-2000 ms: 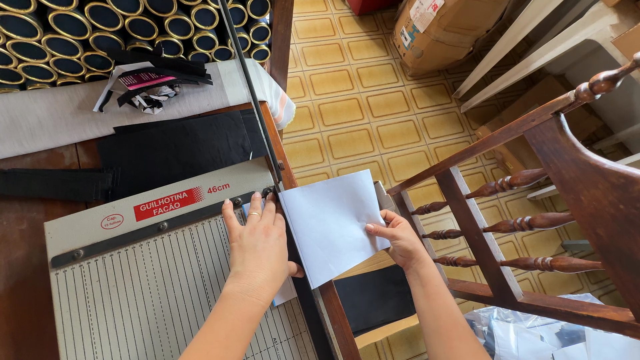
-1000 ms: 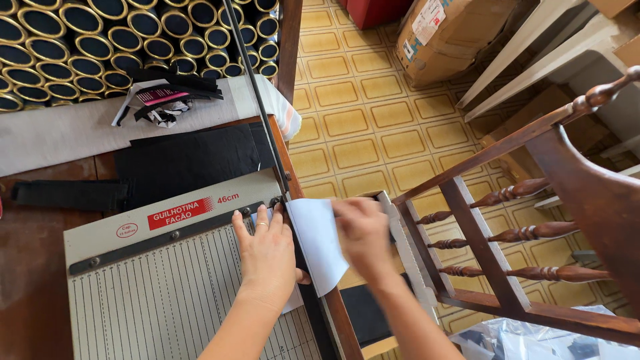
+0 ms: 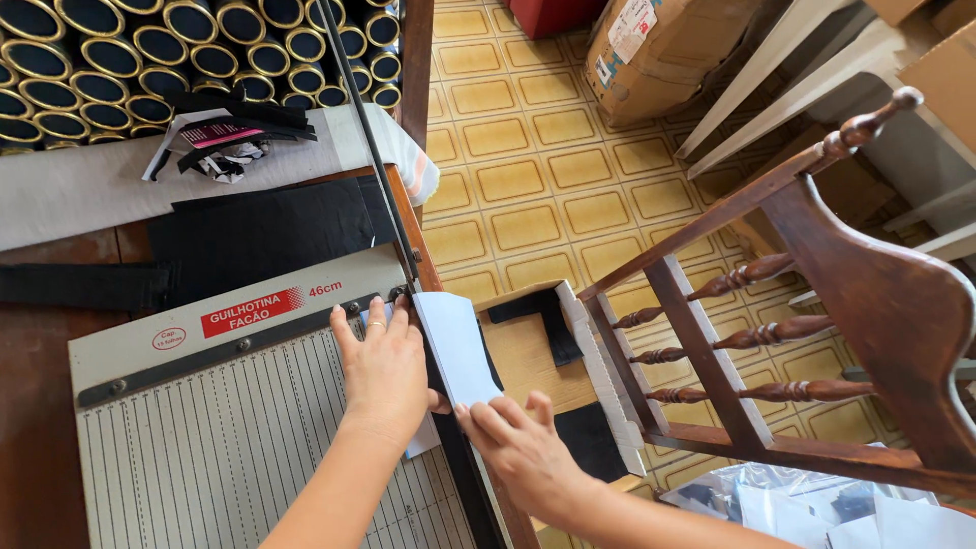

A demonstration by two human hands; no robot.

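My left hand [image 3: 387, 366] lies flat near the cutting edge of a guillotine paper cutter [image 3: 175, 427], its fingers pressing a pale sheet against the top guide bar. White paper [image 3: 457, 347] extends past the right edge of the cutter and bends downward. My right hand [image 3: 526, 446] touches the lower end of that paper with curled fingers; whether it pinches the sheet cannot be told. The cutter's long blade arm [image 3: 366, 126] stands raised, slanting up and left from the pivot end near my left fingertips.
Black sheets [image 3: 267, 236] lie behind the cutter, with black and pink scraps [image 3: 225, 137] on a cloth [image 3: 84, 179]. Gold-rimmed tubes [image 3: 107, 65] are stacked beyond. A cardboard box [image 3: 602, 381] holding black pieces sits at right, beside a wooden chair [image 3: 862, 305] and a plastic bag of paper [image 3: 808, 503].
The white paper, spread out flat over the edge before, now bends down along it. My right hand has moved from the sheet's right side to its lower end. My left hand stays on the cutter.
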